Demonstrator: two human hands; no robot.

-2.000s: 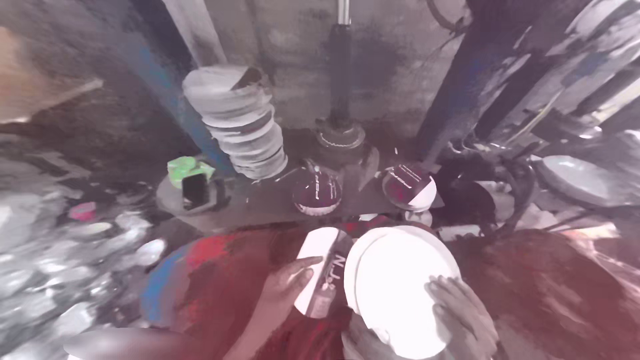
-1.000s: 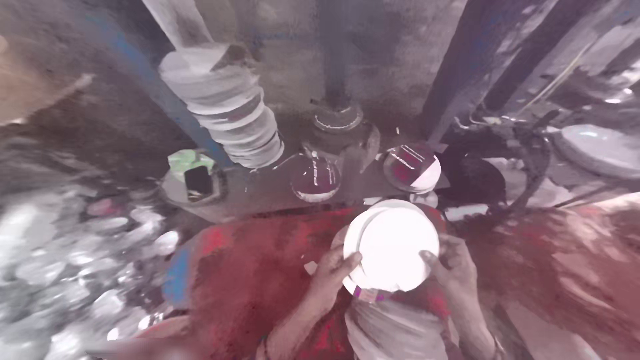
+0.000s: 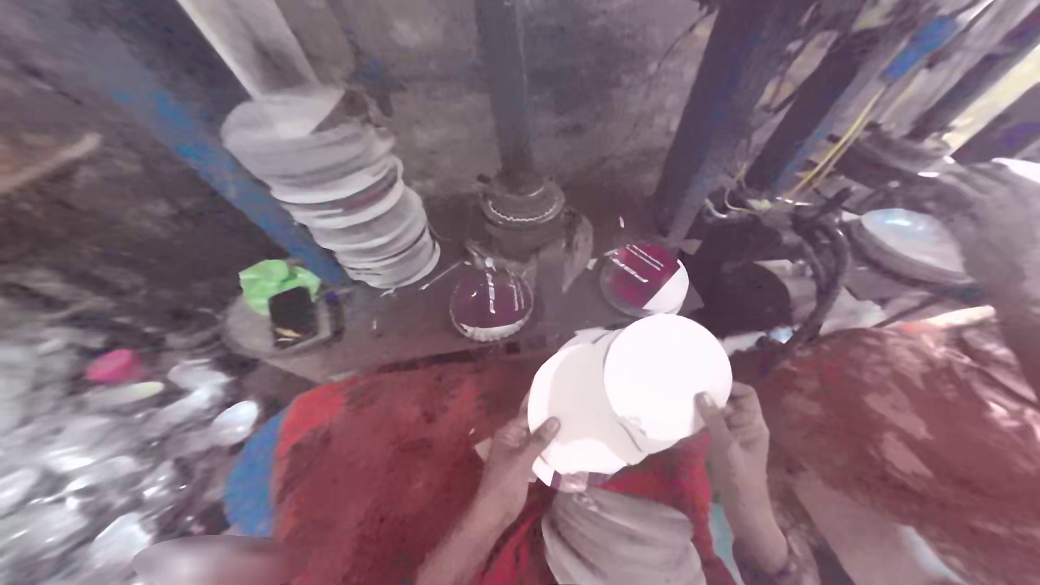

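My left hand point(image 3: 520, 455) grips the left edge of a white round disc point(image 3: 561, 406), its thumb on top. A smaller white round disc point(image 3: 668, 378) overlaps it on the right, pinched at its lower right edge by my right hand point(image 3: 735, 418). What the discs are made of cannot be told. Both are held above a red cloth point(image 3: 390, 455) over my lap. A purple-and-white printed edge shows under the larger disc, and bundled grey cloth point(image 3: 621, 532) lies below it. Beyond my hands sit two round pieces with purple printed faces, one at the left point(image 3: 491, 302) and one at the right point(image 3: 638, 276).
A leaning stack of round grey-white pieces point(image 3: 357, 203) stands back left. Near it, a dish point(image 3: 244, 329) holds a phone-like dark object point(image 3: 294, 315) and green plastic point(image 3: 272, 280). A metal post point(image 3: 505, 97) rises behind. Shiny scraps point(image 3: 81, 471) cover the left floor.
My left hand has gone from a printed piece beside the discs to the larger disc's edge. The smaller disc has shifted right across the larger one, with my right hand on it.
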